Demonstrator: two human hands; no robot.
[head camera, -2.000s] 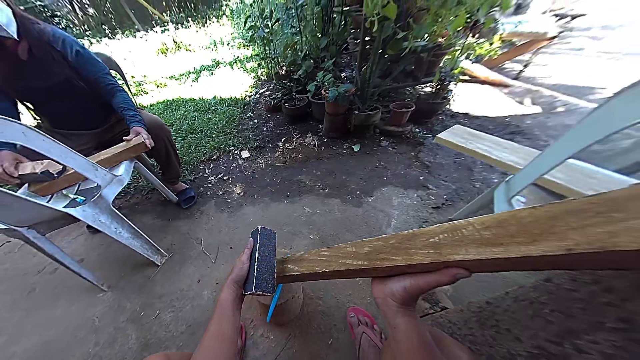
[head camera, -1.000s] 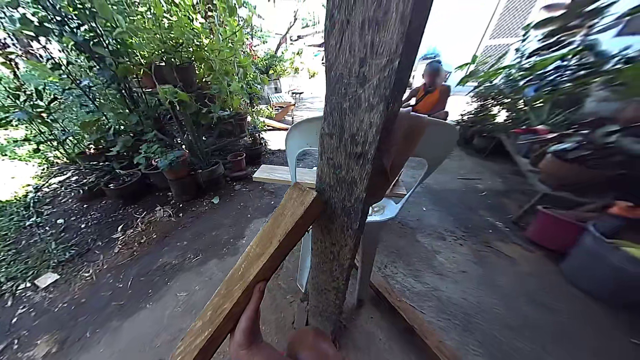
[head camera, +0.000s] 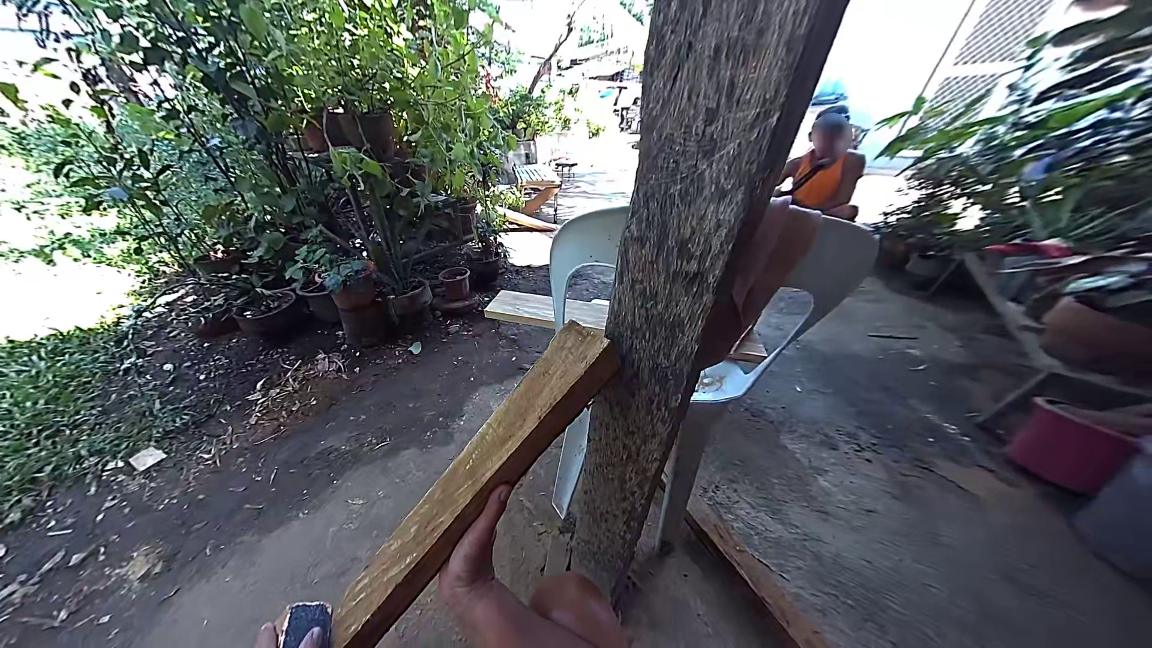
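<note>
A thick wooden board (head camera: 477, 481) slants up from the bottom of the view, and its far end touches a weathered wooden post (head camera: 693, 207). My right hand (head camera: 477, 549) supports the board from its right side, with the thumb along the edge. At the bottom left, my left hand (head camera: 290, 637) holds a dark sanding block (head camera: 307, 623) beside the board's near end; most of this hand is outside the view. My knee shows next to the foot of the post.
Behind the post stands a light plastic chair (head camera: 832, 261) with a cloth over its back and a pale plank (head camera: 531, 309) across it. Potted plants (head camera: 360, 306) line the left. A wooden strip (head camera: 756, 571) lies at the post's foot. A person (head camera: 819, 175) sits farther back.
The view has swung right since the first frame. The board now slants up to the post instead of lying across the view. My left hand with the block has come into view since one second ago.
</note>
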